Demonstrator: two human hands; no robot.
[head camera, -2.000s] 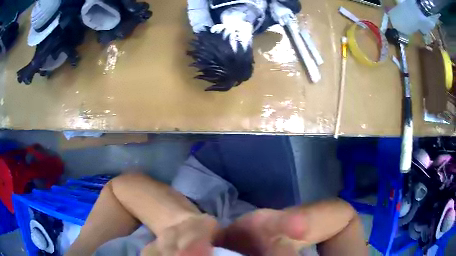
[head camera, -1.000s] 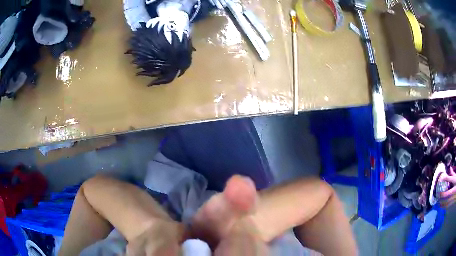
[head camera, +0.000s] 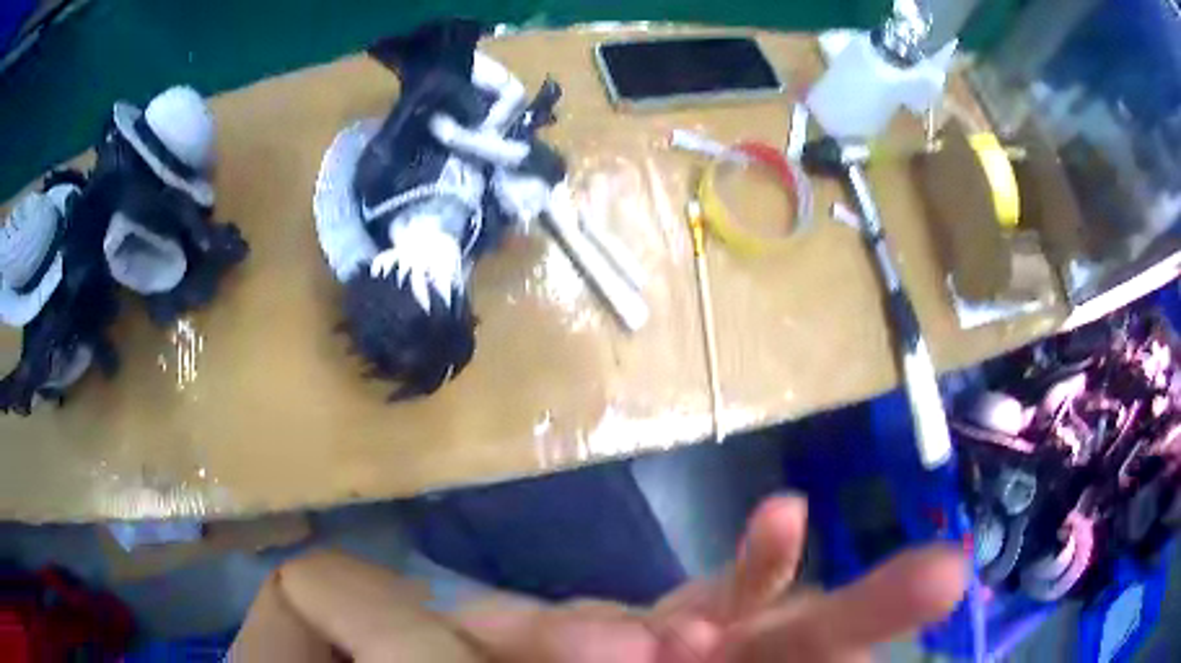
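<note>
My left hand is blurred at the bottom, reaching right from my bent arm. Its fingers are spread, and nothing shows in them. My right hand cannot be made out. A black-and-white figure with spiky black hair lies on its back on the bench, its head towards me and a pale straw hat behind it. Nothing touches the figure except two white sticks beside it. More dark figures with pale hats lie at the left.
A phone, tape roll, thin brush and pump bottle are on the bench. A long-handled tool overhangs the front edge. A cardboard tray is at right. A blue crate of parts stands below. A green belt runs behind.
The view has tilted up, showing the whole figure, phone and bottle. My hands were together over my lap, with something white between them. Now the left hand is stretched right, and the white thing is out of sight.
</note>
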